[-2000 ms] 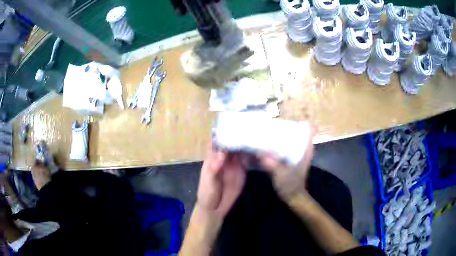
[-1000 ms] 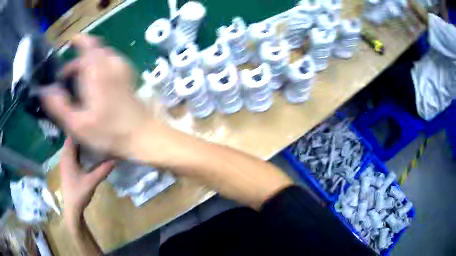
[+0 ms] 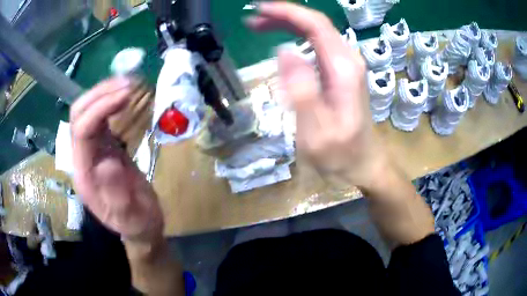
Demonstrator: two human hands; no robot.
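The black tool head [image 3: 205, 43] stands at upper centre, with the white attachment with a red patch [image 3: 173, 121] hanging beside it. Below it is the grey-beige fixture [image 3: 228, 130] on a white cloth [image 3: 257, 176]. My left hand [image 3: 112, 167] is raised left of the attachment, fingers curled and apart, with nothing seen in it. My right hand [image 3: 332, 110] is raised right of the fixture, blurred, fingers apart and empty. Ribbed white sleeves [image 3: 410, 104] stand upright on the bench to the right.
The green conveyor belt [image 3: 260, 29] runs behind the tan bench [image 3: 242, 214]. A grey metal post [image 3: 40, 63] slants at upper left. A white wrapping [image 3: 63, 147] lies partly behind my left hand. A blue bin of small parts [image 3: 462, 231] is at lower right. A yellow-black tool [image 3: 516, 97] lies far right.
The view has turned back left to the tool head. My right hand has come away from it, and both hands are now apart on either side. The pale cylinder held earlier is no longer in my hands.
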